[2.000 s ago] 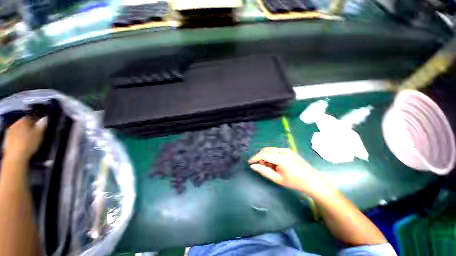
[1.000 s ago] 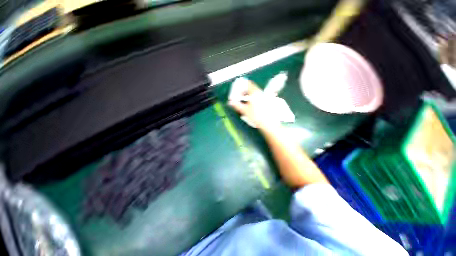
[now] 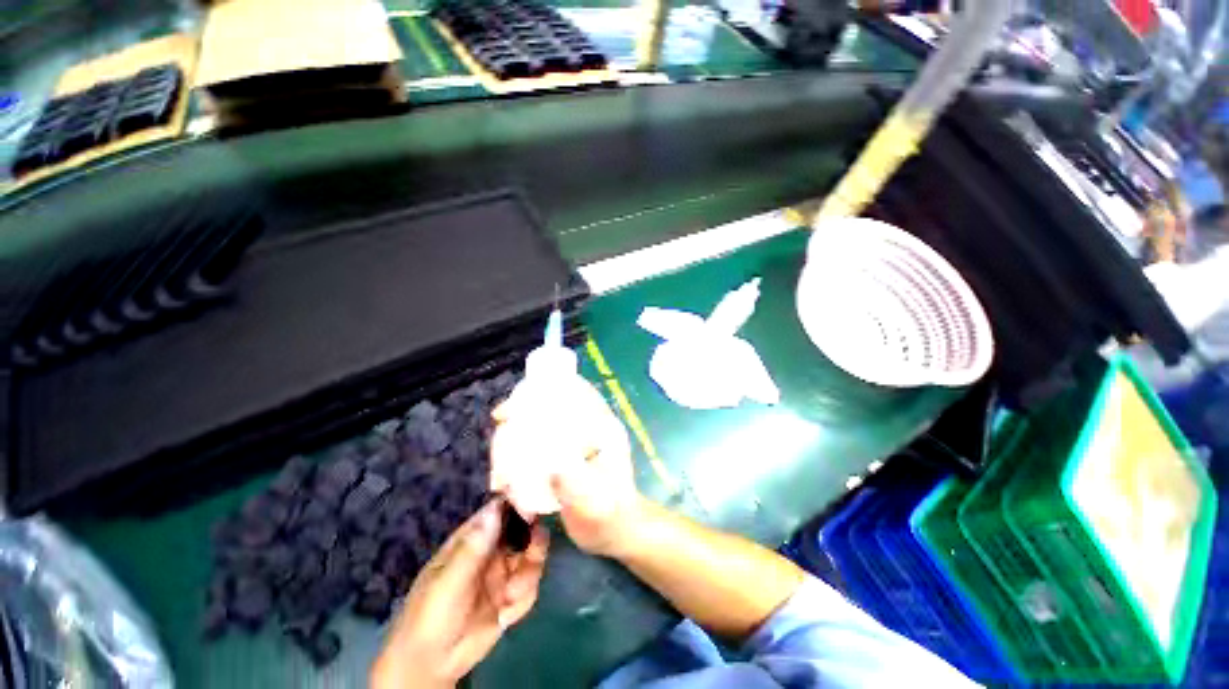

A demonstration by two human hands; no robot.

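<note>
My right hand is closed around a white squeeze bottle, its thin nozzle pointing up and away. My left hand is just below it and grips a black moulded part, mostly hidden by the fingers. The part is at the bottle's lower end; I cannot tell if they touch. A loose heap of dark rubber pads lies left of my hands. A white cloth lies right of the yellow line, with a spare white bottle on it.
Stacked black trays stand behind the heap, with black parts in a slanted row at left. A pink-white basket is at right. Green crates and blue crates are lower right. A clear liner bag is lower left.
My right hand has come back from the cloth area with the white bottle. My left hand, in the carton earlier and then out of view, now holds a black part before me.
</note>
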